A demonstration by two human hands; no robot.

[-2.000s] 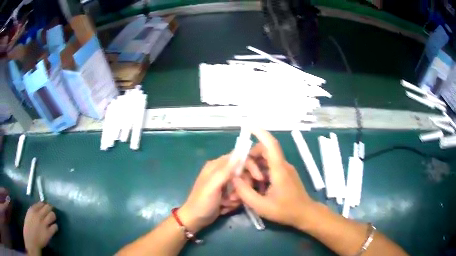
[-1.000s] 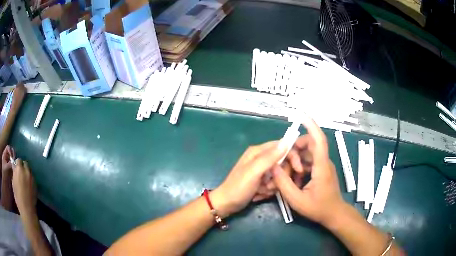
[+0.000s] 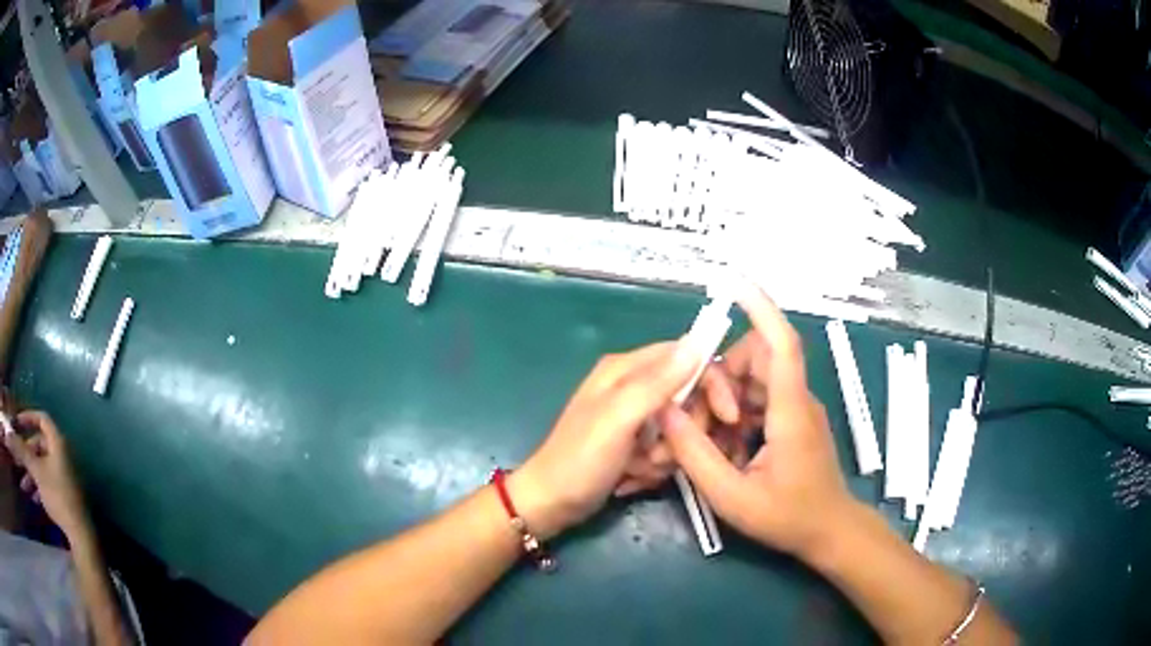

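My left hand (image 3: 591,435) and my right hand (image 3: 757,435) are together over the green bench, both closed around slim white plastic parts. One white tube (image 3: 704,338) points up and away between my fingers. A white strip (image 3: 697,515) sticks out below my hands. The fingers hide where the parts meet. Loose white sticks (image 3: 905,429) lie just right of my right hand. A large overexposed main parts pile (image 3: 770,208) lies beyond my hands, its left part in a neat row.
White handle pieces (image 3: 398,225) lie by the product boxes (image 3: 202,149) at the left. Flat cartons (image 3: 436,88), a fan (image 3: 829,70), and a black cable (image 3: 1060,410) are around the bench. Two white sticks (image 3: 114,346) lie at far left near a neighbour's hand (image 3: 48,469). Small metal parts (image 3: 1130,477) lie at right.
The view first swung left, then shifted slightly. My hands keep the white parts between them in much the same pose. The neighbour's hands at left have moved.
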